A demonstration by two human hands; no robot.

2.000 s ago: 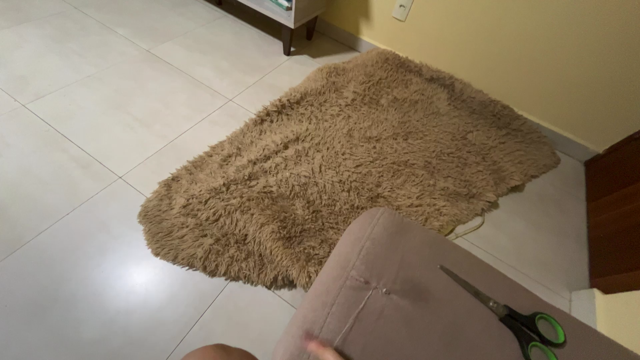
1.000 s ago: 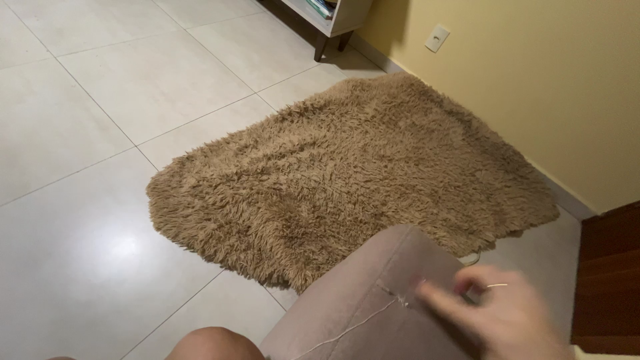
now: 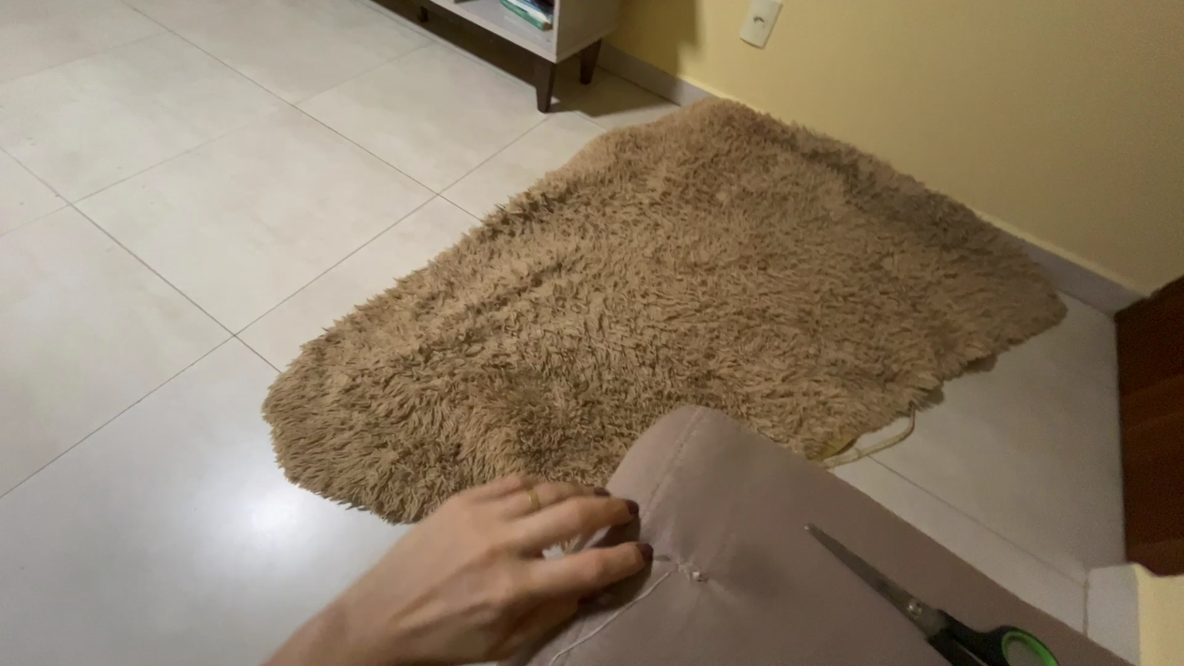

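Note:
My left hand (image 3: 518, 564), with a ring on one finger, lies palm down over the left edge of a mauve-grey upholstered piece (image 3: 768, 546). Its fingers are apart and touch the fabric; the thumb is hidden. Just right of the fingertips is a puckered spot with a small pale knot (image 3: 696, 575). A white thread (image 3: 615, 615) runs from near there down to the lower left, beside the hand. Scissors (image 3: 911, 606) with black and green handles lie on the fabric to the right, blades pointing up-left. My right hand is out of view.
A shaggy brown rug (image 3: 647, 305) lies on the pale tiled floor (image 3: 166, 231) beyond the upholstery, with a light cord (image 3: 874, 450) at its near edge. A white shelf unit (image 3: 583, 28) on dark legs stands behind, by the yellow wall. Dark wood (image 3: 1152, 435) is at right.
One second ago my right hand was over the fabric by the knot; it has left the view. My left hand has come in from the lower left onto the upholstery.

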